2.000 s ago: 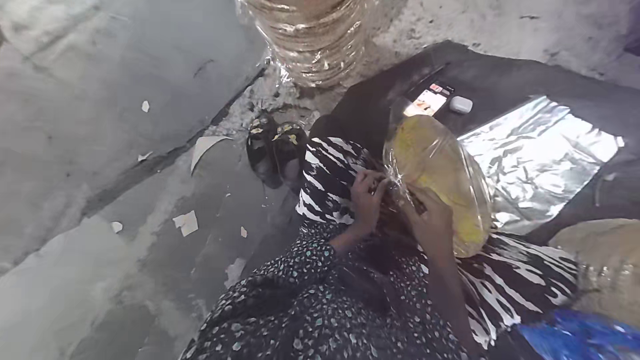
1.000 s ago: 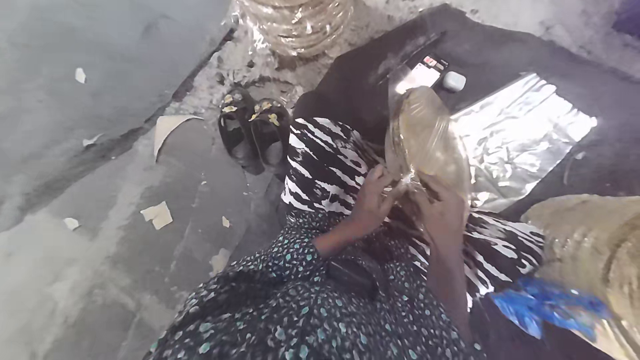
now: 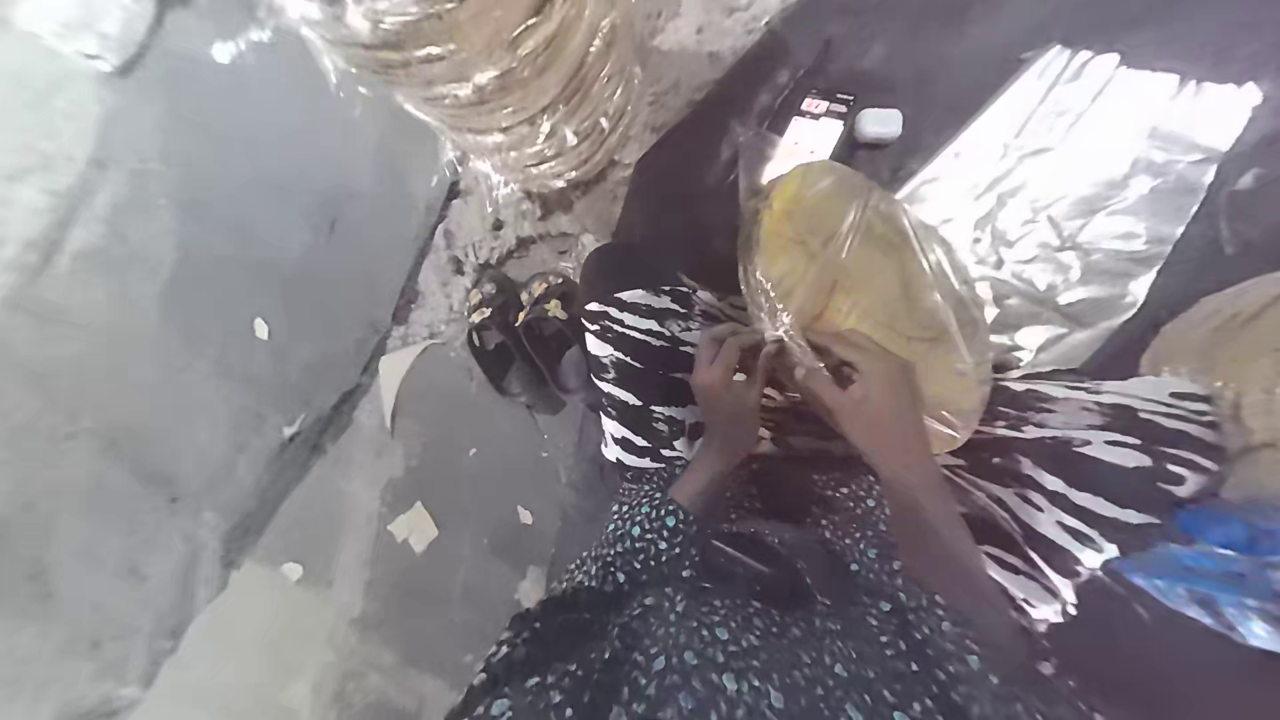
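Observation:
A clear plastic bag (image 3: 870, 260) with a stack of round, flat, yellowish pieces inside leans over my lap. My left hand (image 3: 730, 385) pinches the gathered mouth of the bag at its left edge. Close beside it, my right hand (image 3: 855, 390) grips the same gathered plastic, its fingers bent in front of the bag's lower part. The fingertips of both hands nearly meet at the bunched film; the exact finger contact is blurred.
A silvery sheet (image 3: 1090, 200) lies on dark cloth behind the bag, near a phone (image 3: 810, 140) and a small white case (image 3: 878, 125). Plastic-wrapped stacks (image 3: 510, 90) stand at the top; black shoes (image 3: 525, 340), paper scraps (image 3: 413, 527) and blue plastic (image 3: 1220, 570) lie around.
The bag, seen narrower and more edge-on one second ago, now turns its broad yellow side to view. Both hands stay at its gathered mouth.

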